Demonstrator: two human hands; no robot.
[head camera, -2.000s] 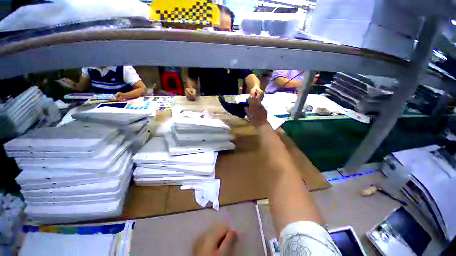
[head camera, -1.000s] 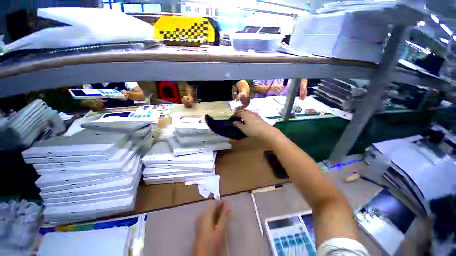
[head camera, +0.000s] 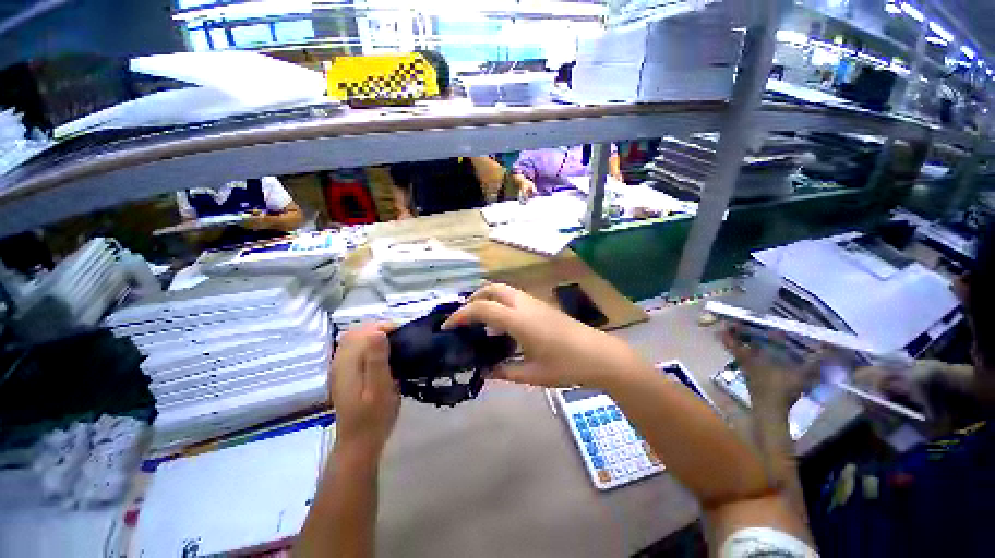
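Note:
A soft black crumpled item (head camera: 436, 347), perhaps a strap or pouch, is held up in front of me above the bench. My left hand (head camera: 369, 381) grips its left end. My right hand (head camera: 535, 336) grips its right side from above, with the fingers bent over it. A calculator with a writing pad (head camera: 614, 436) lies on the bench below my right forearm, its blue, white and orange keys showing. My forearm hides part of its black panel.
Stacks of white cases (head camera: 235, 354) stand at the left. A white slab (head camera: 235, 490) lies front left. A smartphone (head camera: 580, 304) lies on cardboard (head camera: 611, 286). At right, a neighbour's hands (head camera: 780, 376) hold a white case. A shelf (head camera: 436, 133) crosses above; coworkers sit opposite.
My right hand has drawn back from the far side with the black item. My left hand has risen and taken hold of it too. The neighbour's hands now hold up a case.

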